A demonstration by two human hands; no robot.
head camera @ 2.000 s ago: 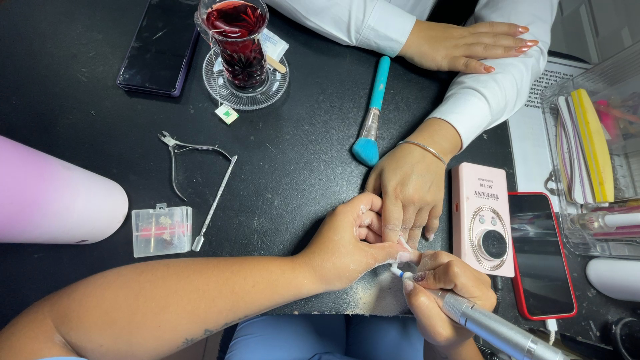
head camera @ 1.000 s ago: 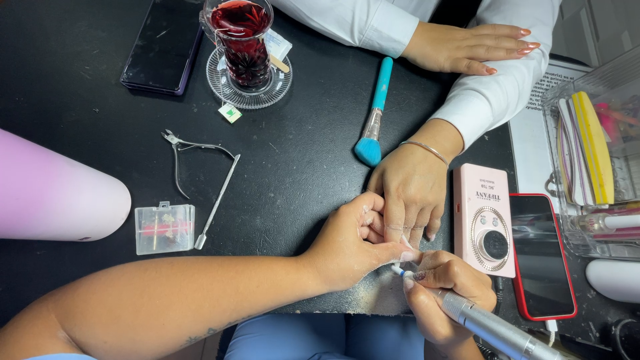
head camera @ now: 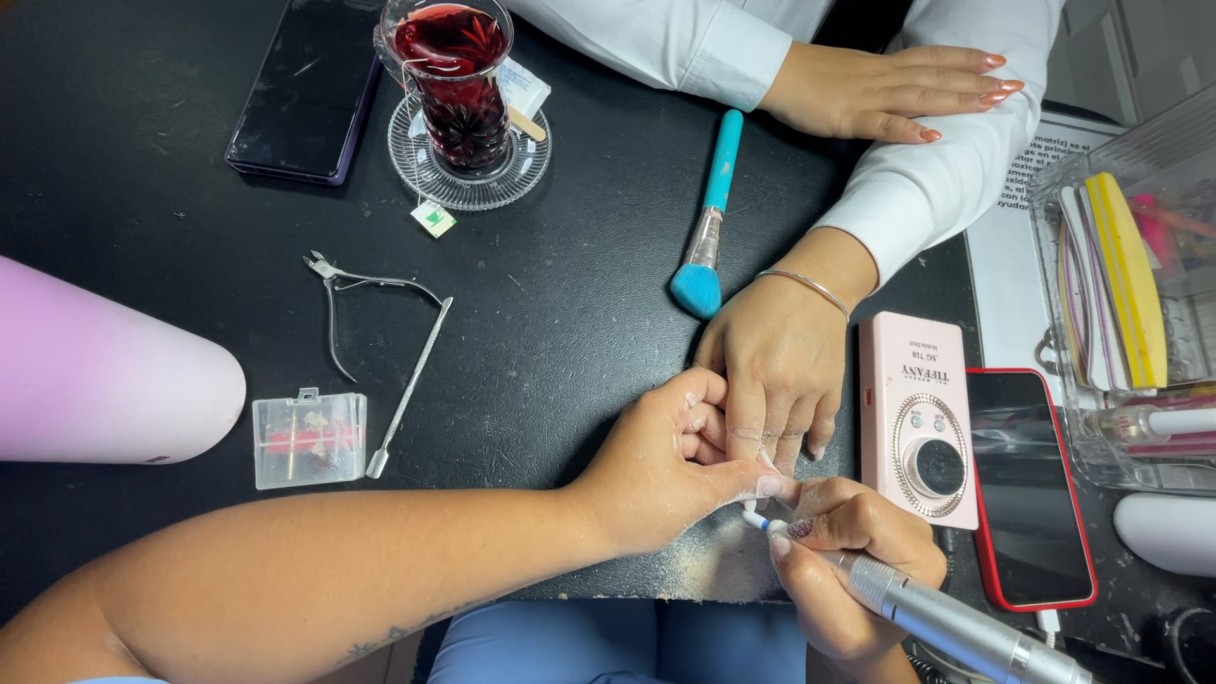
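Note:
My left hand (head camera: 665,465) grips a finger of another person's hand (head camera: 784,351), which lies palm down and wears a thin silver bracelet (head camera: 807,282). In my right hand (head camera: 855,560) is a silver electric nail drill handpiece (head camera: 950,617). Its white bit with a blue band (head camera: 757,519) is close to the held fingertip; whether they touch is hidden. Pale dust (head camera: 717,560) lies on the black table below. The pink drill control unit (head camera: 918,418) sits right of the hands, and a teal brush (head camera: 711,218) lies above them.
Cuticle nippers (head camera: 332,275), a metal pusher (head camera: 411,385) and a clear bit case (head camera: 310,439) lie left. Further back are a dark phone (head camera: 306,90) and a glass of red tea (head camera: 465,95) on a glass saucer (head camera: 527,180). A red-cased phone (head camera: 1031,494) and a clear organizer with files (head camera: 1130,475) stand right.

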